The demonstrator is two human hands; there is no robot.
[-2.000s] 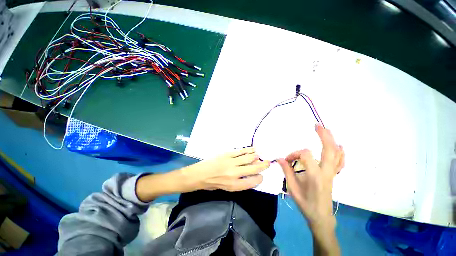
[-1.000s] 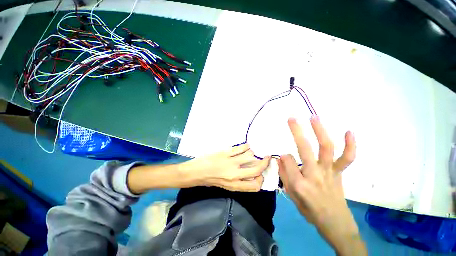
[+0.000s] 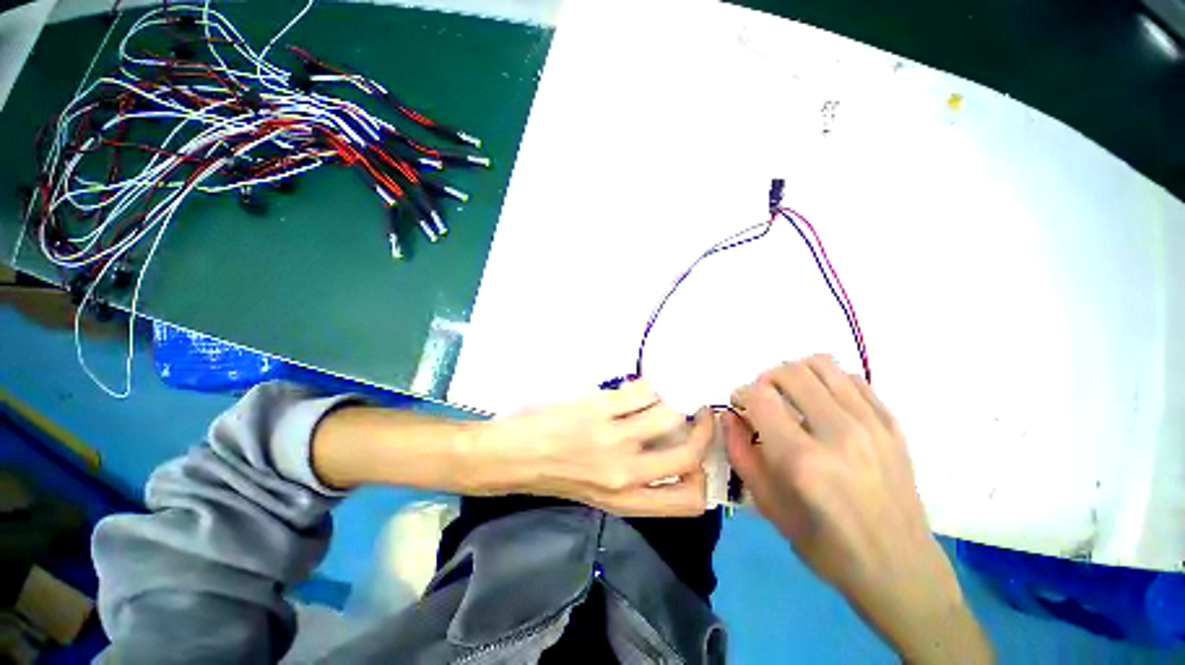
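A thin wire harness [image 3: 669, 296] lies looped on the white bench surface, with a small black connector [image 3: 777, 195] at its far end and red and dark wires running down to my hands. My left hand [image 3: 637, 448] pinches the near part of the harness at the bench's front edge. My right hand [image 3: 825, 448] is beside it with fingers curled, pinching the wire close to the left fingertips. A small pale piece with a dark end [image 3: 734, 489] shows between the hands; its exact shape is unclear. Another short dark end [image 3: 620, 382] sticks out above my left fingers.
A tangled harness bundle [image 3: 215, 150] of white, red and black wires lies on the green mat [image 3: 312, 286] at left, its plug ends pointing right. A white loop hangs over the mat's front edge. Blue stools [image 3: 215, 357] stand below the bench. A dark green belt runs along the far side.
My right hand's spread fingers have curled in and lowered beside the left hand. My left hand stays on the wire. The view has shifted slightly.
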